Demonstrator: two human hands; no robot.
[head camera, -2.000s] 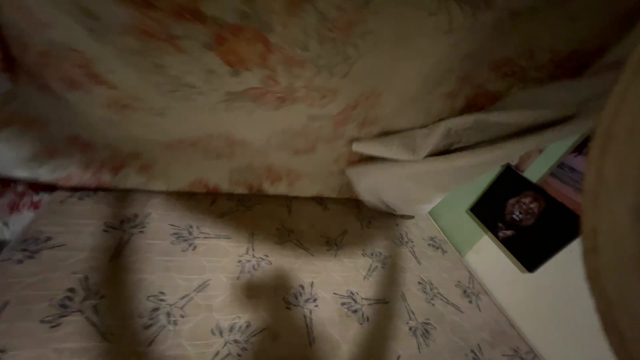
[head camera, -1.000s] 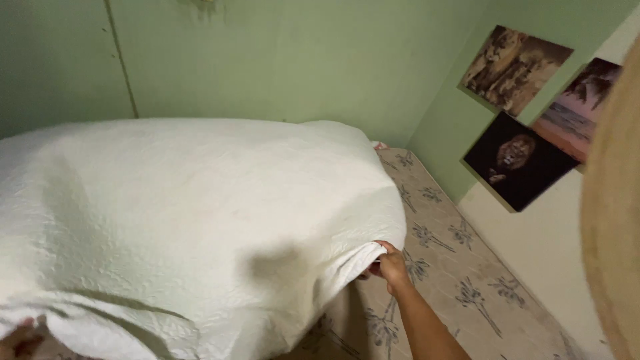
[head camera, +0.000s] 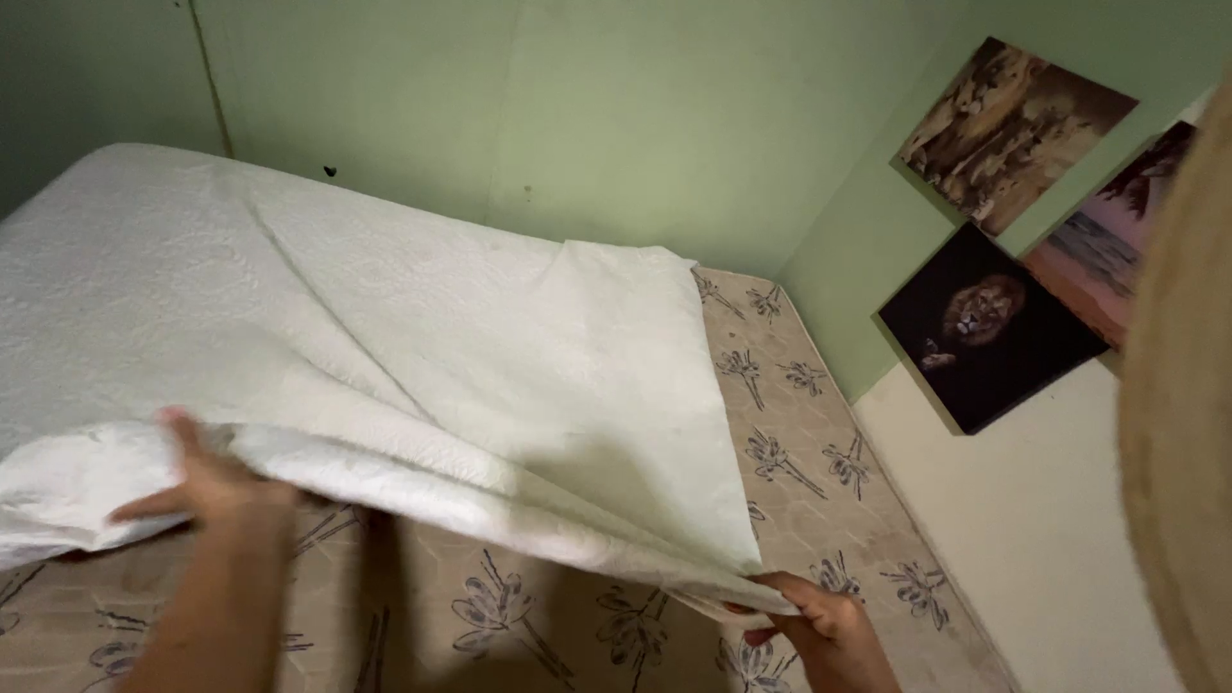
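A white quilted bedcover (head camera: 597, 366) lies over a beige mattress (head camera: 789, 414) printed with dark flower motifs. At the lower right, my right hand (head camera: 818, 616) pinches the cover's near right corner between thumb and fingers. My left hand (head camera: 207, 481), slightly blurred, is at the cover's near edge on the left, with thumb and fingers spread against the cloth; some of its fingers may be behind the fold. Between the hands the near edge is bunched in a long fold, and the bare mattress shows below it and along the right side.
A green wall (head camera: 616, 115) stands behind the mattress. On the right wall hang a lion picture (head camera: 991, 327), a brown-toned picture (head camera: 1020, 125) and a pink seaside picture (head camera: 1097, 241). A blurred tan edge (head camera: 1174, 414) fills the far right.
The raised, floral-tinted cloth that filled the view two seconds ago has come down. Since one second ago the billowing white cover has flattened onto the mattress, and my left hand has come further into view.
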